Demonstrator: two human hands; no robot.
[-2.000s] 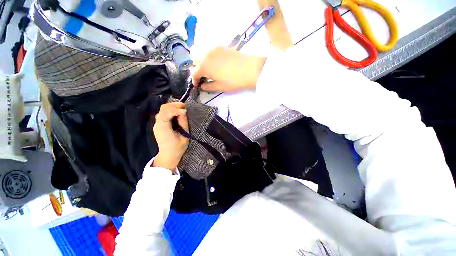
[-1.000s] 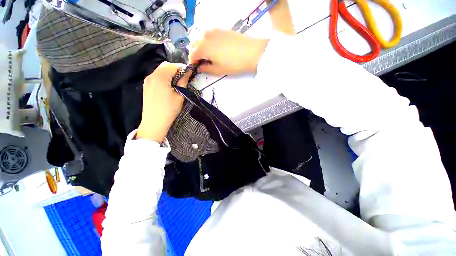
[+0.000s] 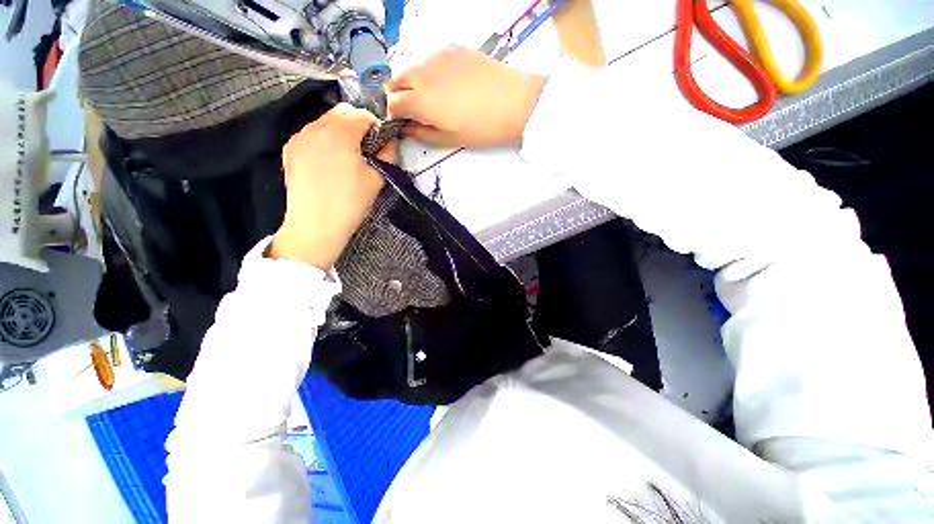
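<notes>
My left hand [image 3: 326, 184] grips the folded edge of the black garment [image 3: 420, 353] just below the machine's needle area. My right hand [image 3: 461, 99] pinches the same edge from the right, its fingertips close to my left hand. The grey checked panel [image 3: 389, 268] with a shiny stud hangs below my left hand. The zipper tape [image 3: 451, 230], a dark strip with a pale line, runs down to the right. The grey-blue cylinder [image 3: 370, 59] stands just above the fingertips. The needle and presser foot are hidden or too small to tell.
Plaid section [image 3: 174, 77] lies at upper left. Scissors [image 3: 727, 77] with red and yellow loops lie at upper right, above the ruler tape [image 3: 819, 111]. Small snips [image 3: 524, 26] lie beside the tan strip [image 3: 581, 33]. A blue crate [image 3: 133, 450] is below left. Dark cloth [image 3: 881, 194] hangs right.
My left hand has moved up towards my right hand and now grips the edge near the machine head. The garment's edge is bunched between both hands. The checked panel has shifted up and left.
</notes>
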